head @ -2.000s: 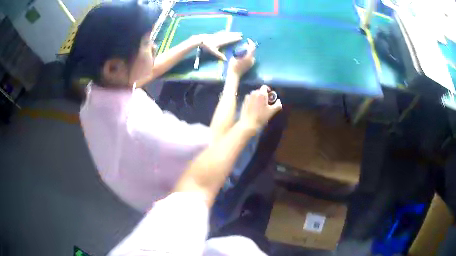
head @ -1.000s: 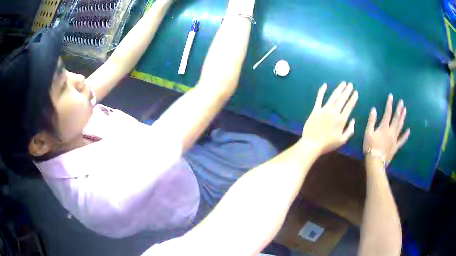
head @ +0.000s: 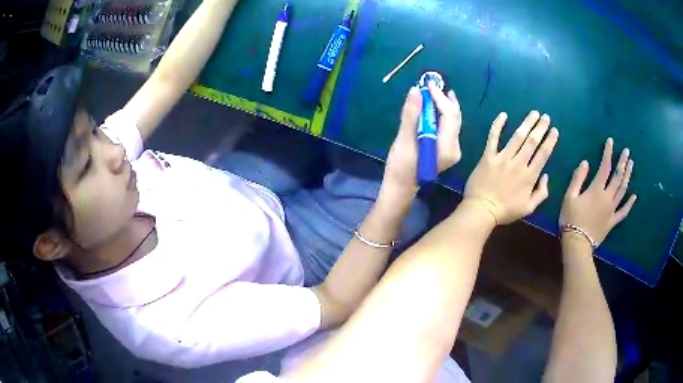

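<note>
My left hand [head: 509,170] rests on the near edge of the green mat [head: 539,82], palm down, fingers spread and empty. My right hand [head: 595,196] rests flat on the mat to its right, also open and empty, with a bracelet on the wrist. Left of my hands, the coworker's hand [head: 449,138] holds a blue marker pen [head: 427,127] with its far end over a small round pale component [head: 432,78], which is partly hidden. A thin cotton swab [head: 403,63] lies on the mat just left of it.
A seated coworker in pink [head: 217,262] is close on the left, one arm reaching across the mat. A white-barrelled marker [head: 275,56] and a blue marker [head: 335,46] lie on the mat. A clear tray of dark parts [head: 123,34] is at upper left. Cardboard boxes [head: 490,329] are below the bench.
The coworker's near hand has come back from the top of the view and now holds a blue marker at the round component. My hands stay flat on the mat, shifted slightly right in view.
</note>
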